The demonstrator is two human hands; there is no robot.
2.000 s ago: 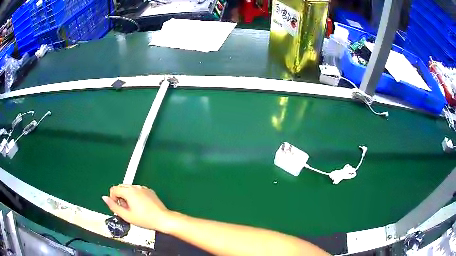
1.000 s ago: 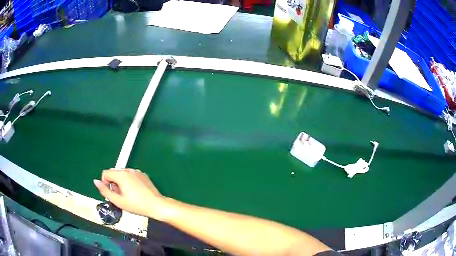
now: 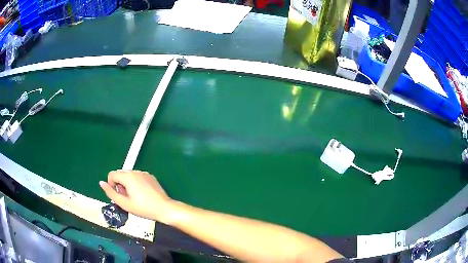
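Note:
My right hand reaches in from the lower right and is closed around the near end of the white divider bar, just above its dark taped knob. The bar slants across the green belt to the far rail. A white power adapter lies on the belt right of the bar, with its bundled cord trailing right. More white adapters with cords lie at the belt's far left. My left hand is not in view.
Beyond the far rail stand white paper, a gold tin and a blue bin. A grey post rises at the right. Another adapter sits by the rail. Machine parts show at the lower left.
The adapter right of the bar has moved farther right, away from it. My right hand stays closed on the bar's near end. The view has shifted slightly.

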